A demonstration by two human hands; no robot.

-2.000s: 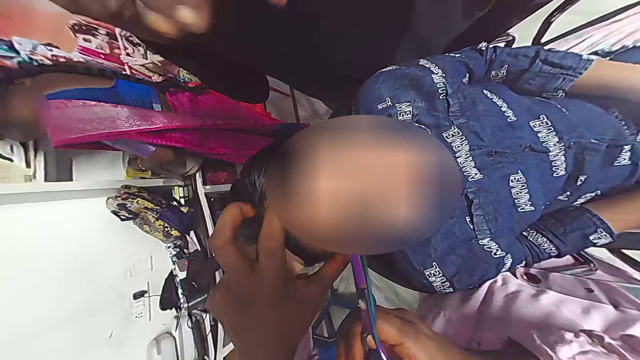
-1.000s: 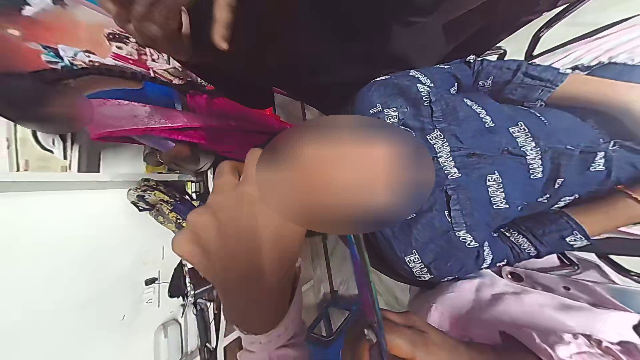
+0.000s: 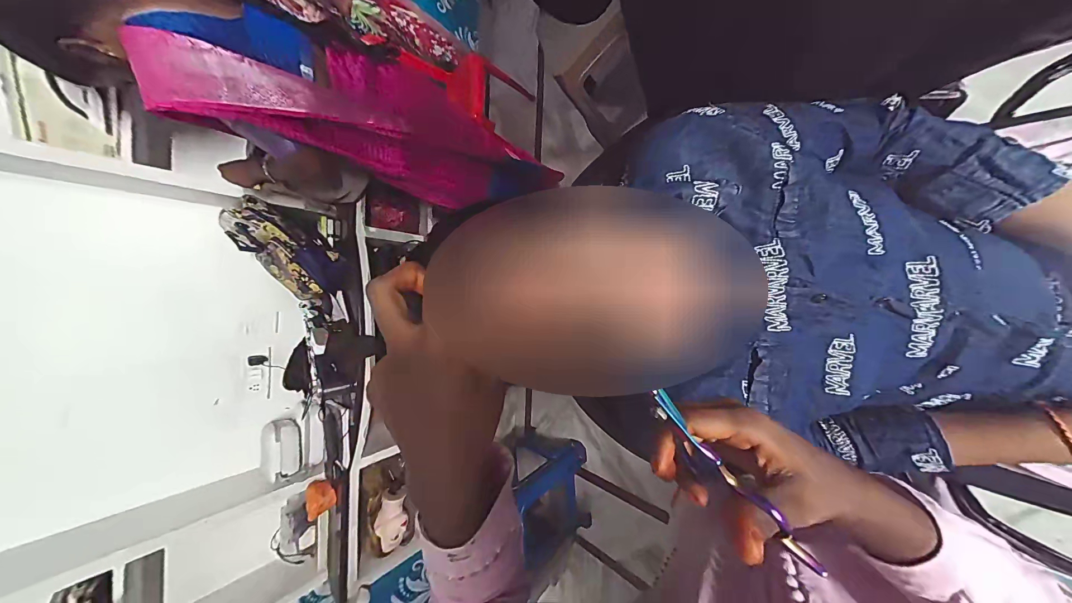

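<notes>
A seated person in a dark blue printed shirt is in front of me, the face blurred. My left hand is at the left side of the head, its fingers curled at the dark hair; the blur hides the fingertips. Lower right, my right hand holds iridescent hair scissors, their blades reaching toward the lower edge of the head. Part of the blades is covered by the blur, so how far apart they are cannot be told.
Another person in a pink and blue garment is at upper left. A shelf unit with several items runs down the left, beside a white wall. A blue plastic stool stands below the head. Someone in black clothing is at top.
The right hand and the scissors have come further into view. My left hand stays at the hair, its wrist turned differently from two seconds ago. The other person's hand at the top has left the view.
</notes>
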